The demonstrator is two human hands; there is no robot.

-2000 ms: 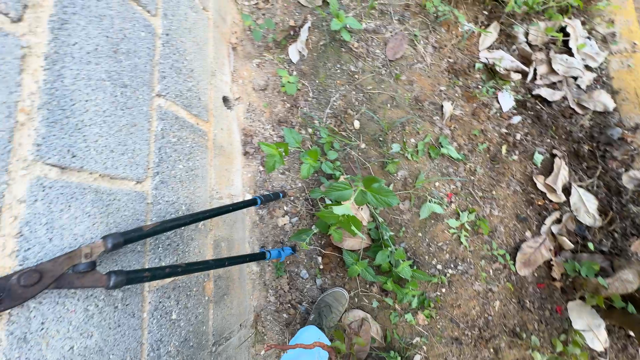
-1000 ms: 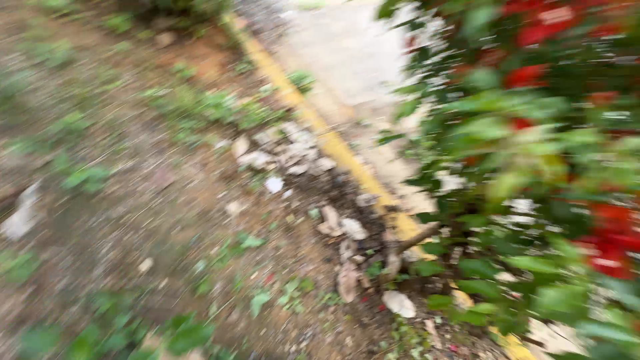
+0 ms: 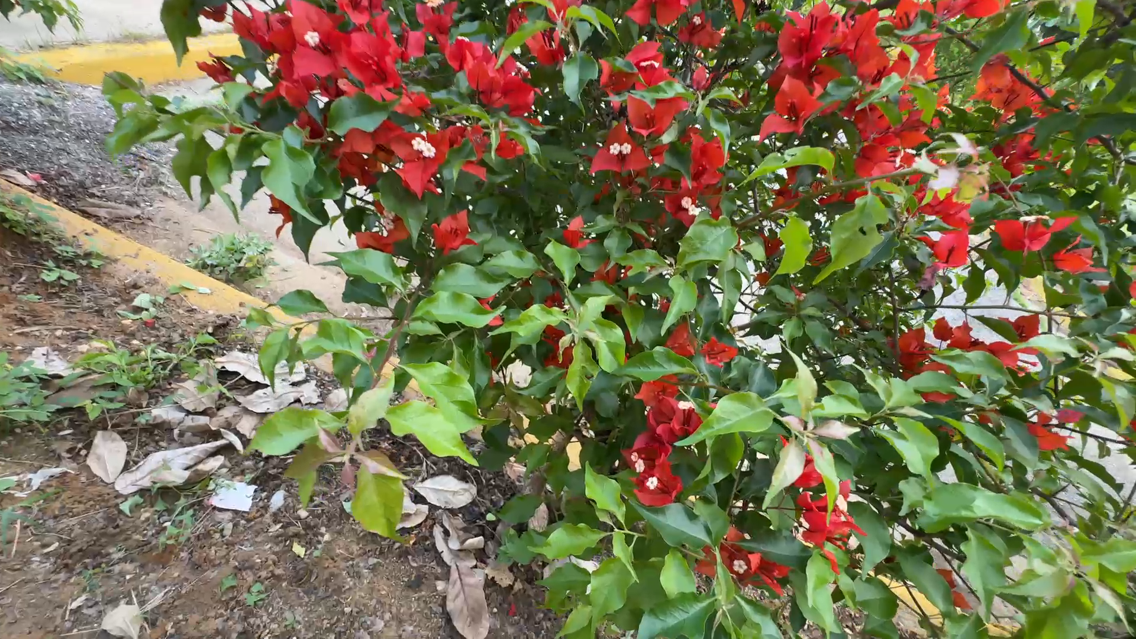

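Note:
Neither my left hand nor my right hand shows in the head view, so what they hold cannot be seen. A bougainvillea bush [image 3: 621, 293] fills the middle and right of the view, with green leaves and clusters of red bracts [image 3: 652, 444] around small white flowers. One leafy shoot [image 3: 377, 417] reaches out low on the bush's left side, over the soil. The long-handled loppers from the earlier frame are out of sight.
A yellow-painted curb [image 3: 133, 257] runs diagonally from the left to behind the bush. Dry leaves [image 3: 169, 466] and a white scrap [image 3: 232, 495] lie on bare soil [image 3: 293, 577]. Small weeds [image 3: 124, 368] grow at the left; another yellow curb [image 3: 133, 60] stands farther back.
The view has swung from the soil and paving to the bush. The loppers lying partly over the paving and a shoe, both visible two seconds ago, have left the view.

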